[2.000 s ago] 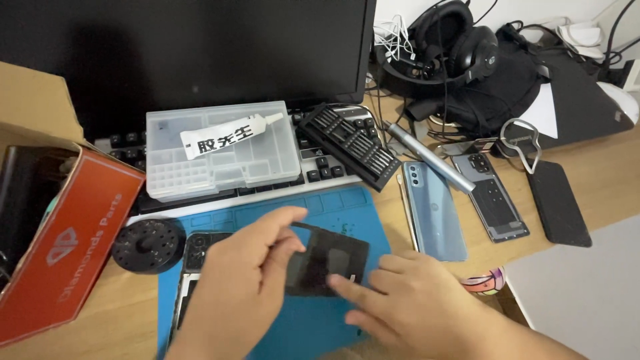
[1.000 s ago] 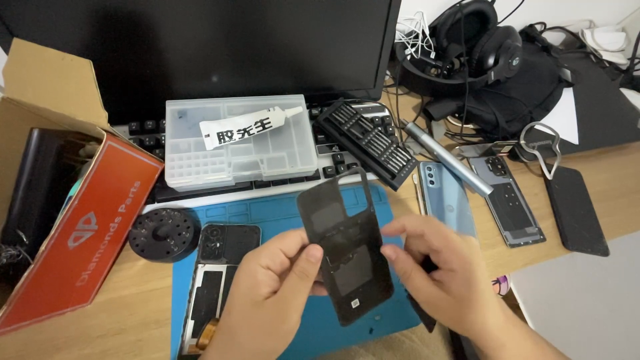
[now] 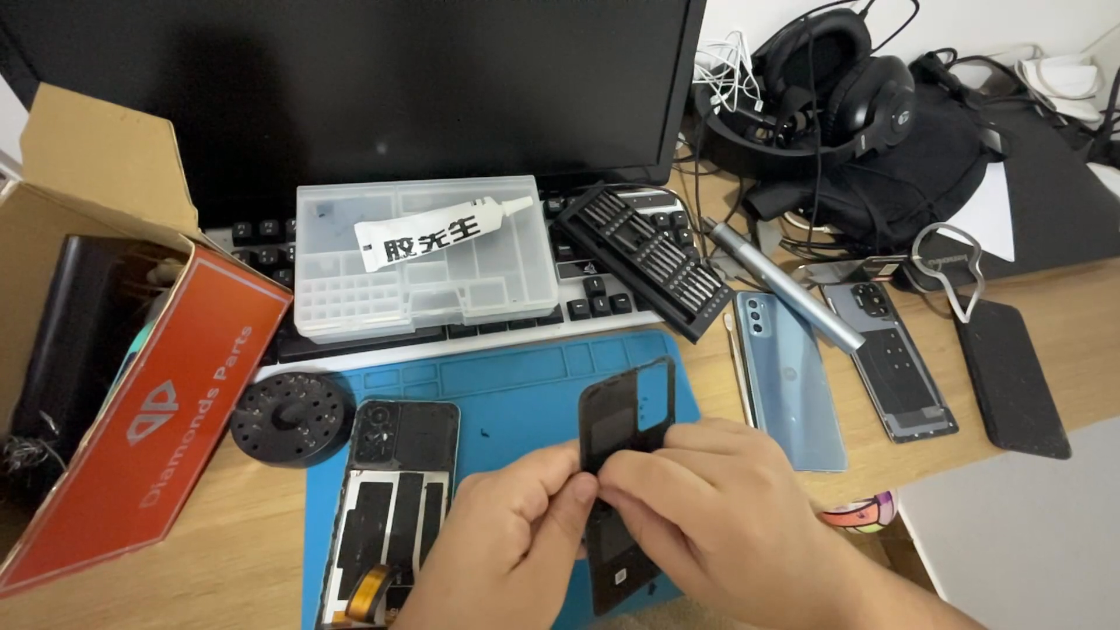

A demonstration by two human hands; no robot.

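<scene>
A black phone back panel with a camera cutout is tilted up above the blue silicone mat. My left hand grips its left edge, thumb on the near face. My right hand has its thumb and fingertips pinched at the panel's middle, close against the left thumb; whether a small piece is between them cannot be seen. To the left, partly behind my left hand, an opened smartphone lies on the mat, with an orange flex cable at its lower end.
Behind are a clear plastic parts box, a white glue tube and a screwdriver bit case. A round black holder and an orange-fronted box stand left. Right are a silver screwdriver, a blue phone and other phone parts.
The panel was lower and flatter two seconds ago, then raised upright; now it is turned more edge-on. My right hand has moved in from its right edge to meet my left thumb.
</scene>
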